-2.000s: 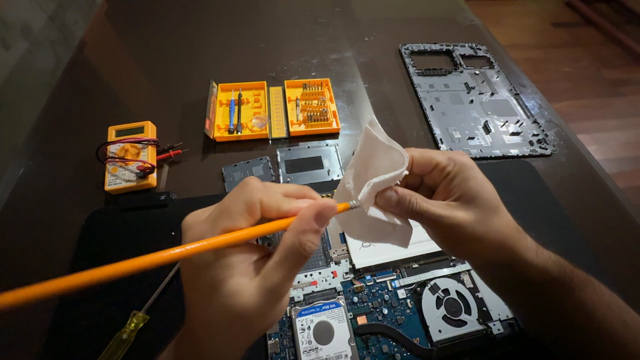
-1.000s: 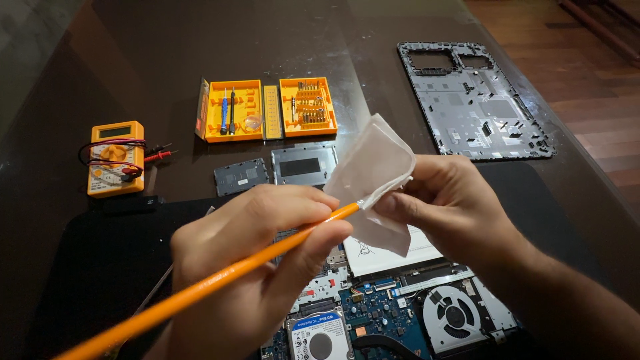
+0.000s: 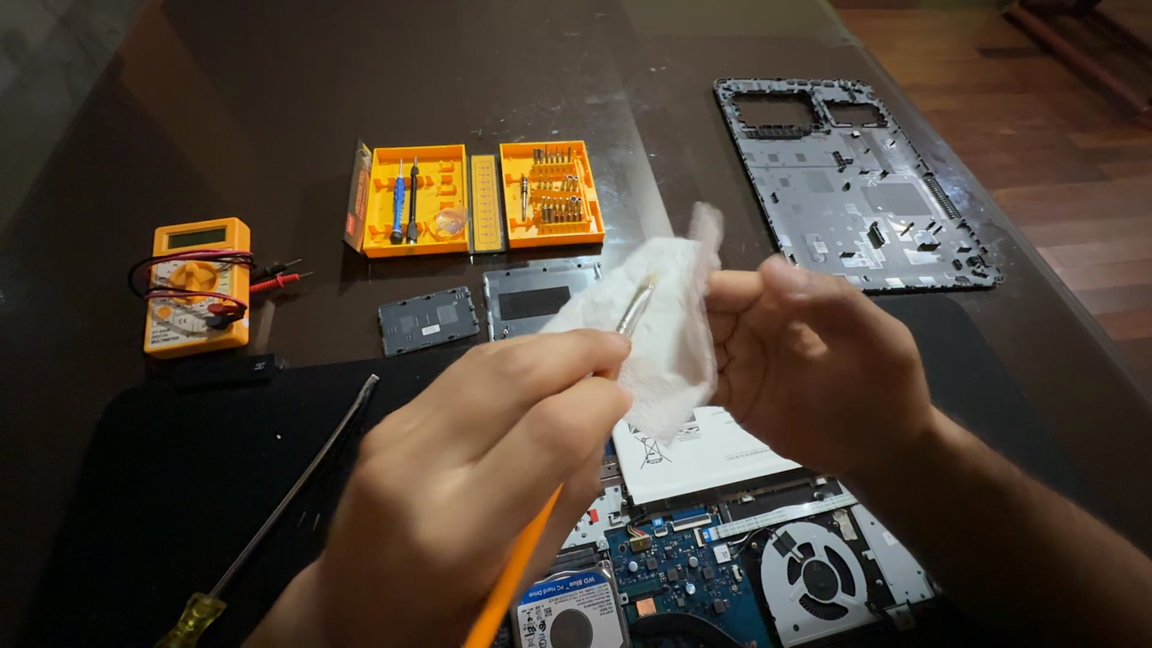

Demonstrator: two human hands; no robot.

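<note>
My left hand (image 3: pixel 486 459) grips an orange-handled paintbrush (image 3: pixel 517 567) near its metal ferrule, and the brush's tip rests against a white paper tissue (image 3: pixel 670 360). Behind the tissue, my right hand (image 3: pixel 810 360) supports it, palm toward me, with some fingers hidden. Below the hands lies an opened laptop, showing its white battery (image 3: pixel 702 468), blue circuit board (image 3: pixel 675 576), cooling fan (image 3: pixel 814 580) and a hard drive (image 3: pixel 576 612). My left forearm and hand hide part of the laptop's left side.
A black mat (image 3: pixel 162 468) bears a screwdriver (image 3: pixel 297 486) on the left. Beyond are a yellow multimeter (image 3: pixel 196 288) with leads, an orange bit and screwdriver case (image 3: pixel 418 243), two dark cover plates (image 3: pixel 428 321) (image 3: pixel 534 288) and the laptop's bottom cover (image 3: pixel 810 198) at the right.
The tissue, earlier folded around the brush's tip and pinched by my right fingers, is now spread over my right hand. The brush handle has swung to a steeper angle.
</note>
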